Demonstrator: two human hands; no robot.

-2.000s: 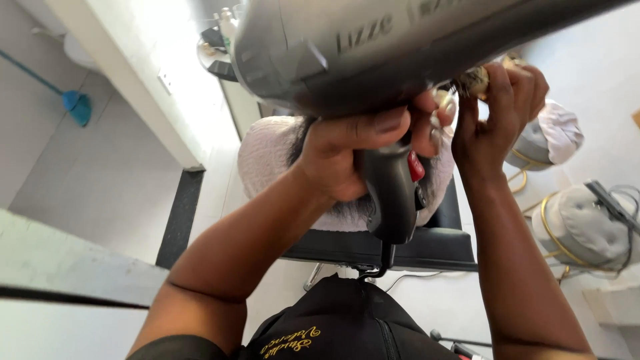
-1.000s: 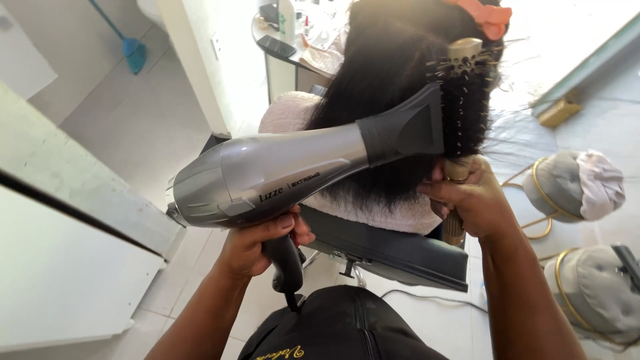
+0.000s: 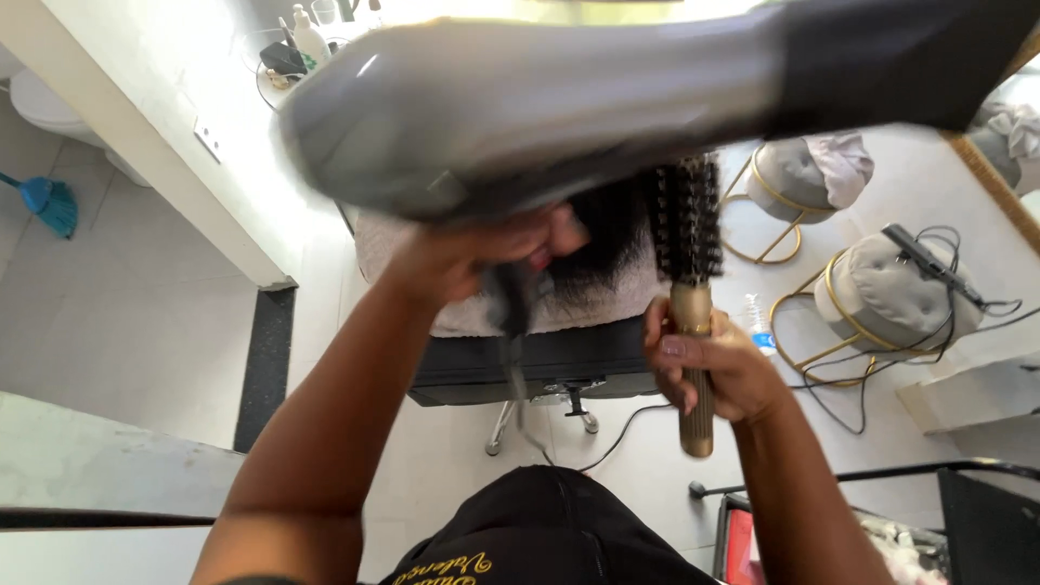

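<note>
My left hand (image 3: 487,252) grips the handle of a silver and black hair dryer (image 3: 528,106), raised close to the camera and blurred, its black nozzle pointing right. Upright in my right hand (image 3: 707,357) is a round hairbrush (image 3: 689,227) with black bristles and a gold handle. Behind and below the dryer, dark hair (image 3: 609,236) of a seated person hangs over a light towel (image 3: 463,317) on the back of a black chair (image 3: 528,361). The dryer hides the person's head and most of the hair.
Two grey stools (image 3: 886,284) with gold frames stand at the right; the nearer holds a corded hair straightener (image 3: 930,264). A plastic bottle (image 3: 759,325) is beside them. A trolley (image 3: 731,536) sits lower right. A wall edge (image 3: 162,122) and a blue broom (image 3: 50,203) are at the left.
The dryer has risen toward the camera from its lower position beside the hair a second ago. The brush, then against the hair, is now held upright to its right.
</note>
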